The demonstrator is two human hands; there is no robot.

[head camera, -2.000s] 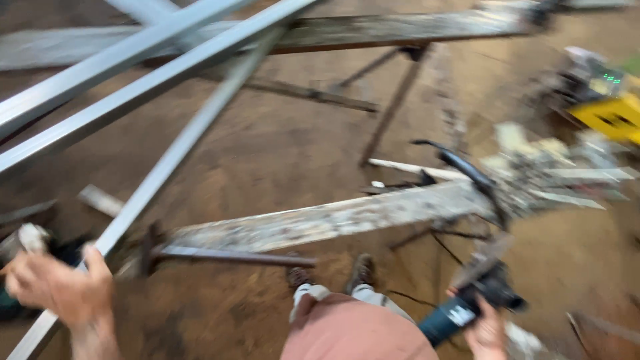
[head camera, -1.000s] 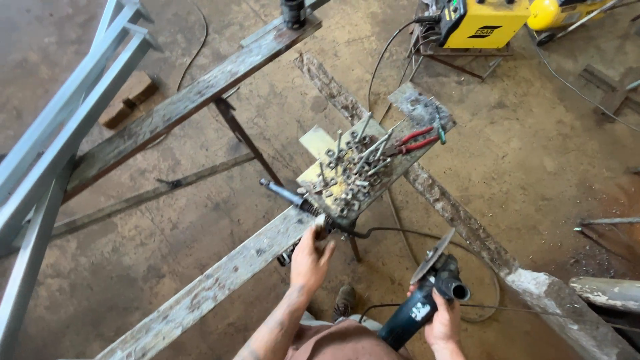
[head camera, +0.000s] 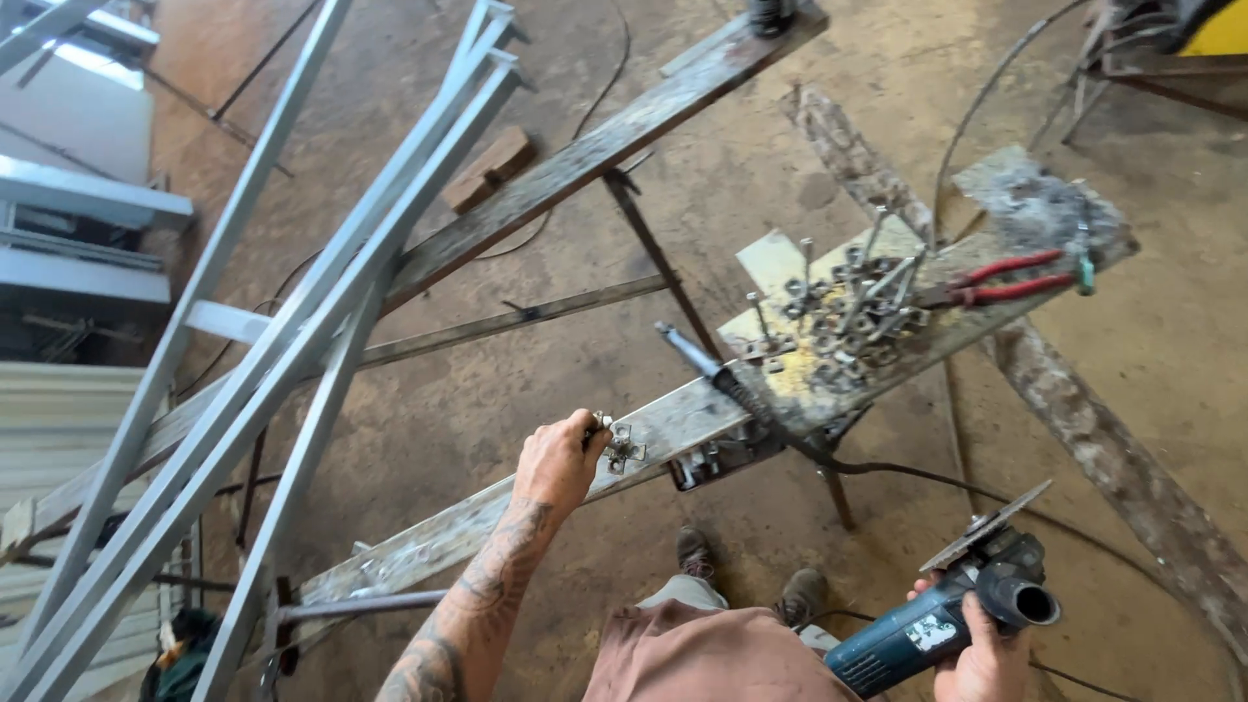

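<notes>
My left hand [head camera: 565, 453] pinches a small metal piece over the near wooden plank, beside a cluster of small metal nuts [head camera: 622, 448] on that plank. My right hand [head camera: 983, 648] grips a blue angle grinder [head camera: 902, 624] low on the right; its disc [head camera: 987, 525] faces up and away, clear of the plank. Beyond my left hand lies a heap of bolts and nuts [head camera: 848, 317] on the plank's far end. Red-handled pliers [head camera: 1014, 278] rest beside the heap. A welding torch [head camera: 697, 356] lies across the plank, its black cable trailing right.
Long galvanized steel tubes [head camera: 361, 283] lean across the far plank [head camera: 585, 171] on the left. A tray of metal parts [head camera: 726, 458] sits just under the near plank. A rusty beam [head camera: 1111, 429] lies on the floor at right. Cables cross the floor near the grinder.
My left hand has moved left along the near plank, away from the heap, and now pinches a small metal piece. The grinder stays in my right hand. The view has shifted.
</notes>
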